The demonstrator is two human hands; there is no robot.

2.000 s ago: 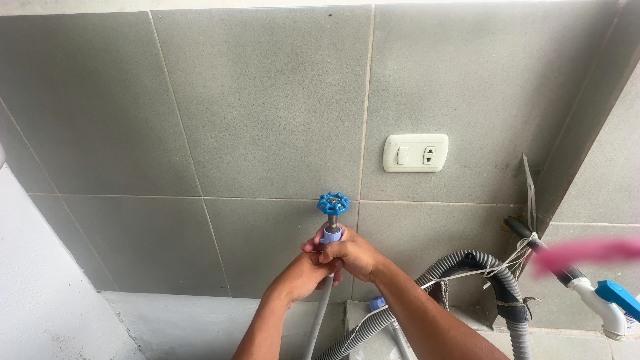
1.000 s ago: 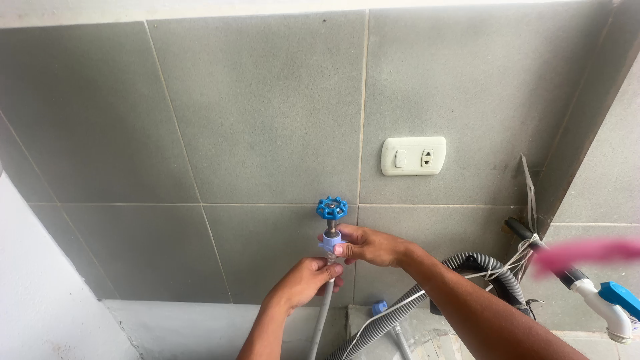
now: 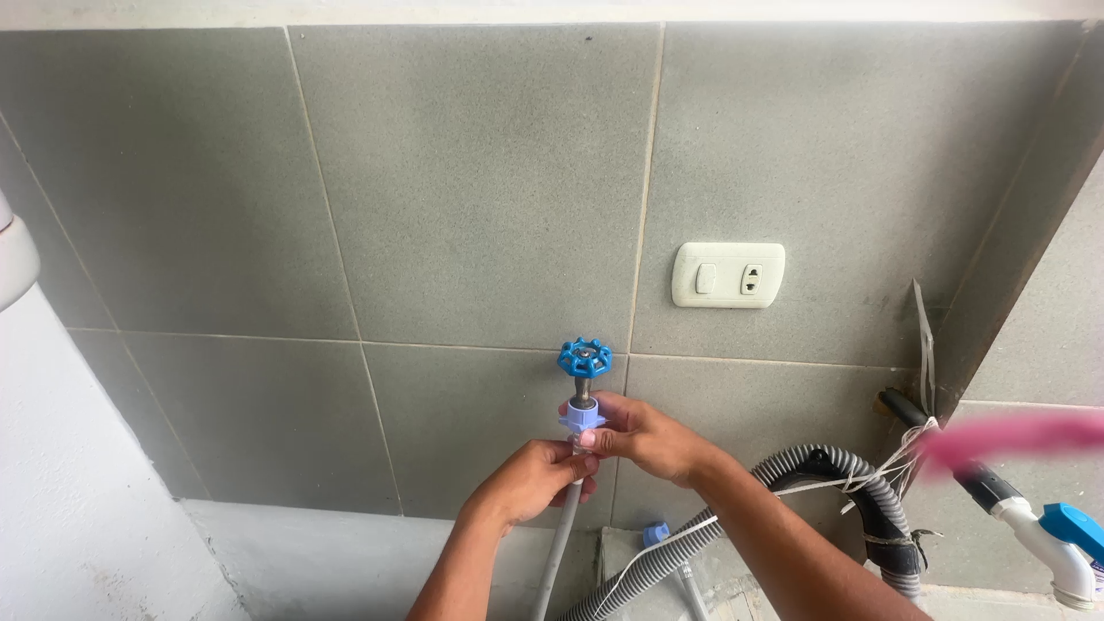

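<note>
A valve with a blue handwheel (image 3: pixel 585 357) stands out from the tiled wall, a metal stem below the wheel. Under it is a lilac plastic coupling nut (image 3: pixel 582 417) at the end of a grey hose (image 3: pixel 561 543). My right hand (image 3: pixel 651 438) has its thumb and fingers around the nut from the right. Just below, my left hand (image 3: pixel 535 479) grips the top of the hose between thumb and fingers. The contact between nut and valve is partly hidden by my fingers.
A white switch and socket plate (image 3: pixel 729 275) is on the wall. Lower right, a corrugated grey drain hose (image 3: pixel 655 561) curves near my right forearm, with a second blue hose nut (image 3: pixel 655 534) behind it. A white tap with a blue handle (image 3: pixel 1039 535) and a blurred pink object (image 3: pixel 1018 438) are at right.
Two seconds ago both hands were close together at the nut. Since then they have moved apart, the left lower on the hose, the right fingers beside the nut.
</note>
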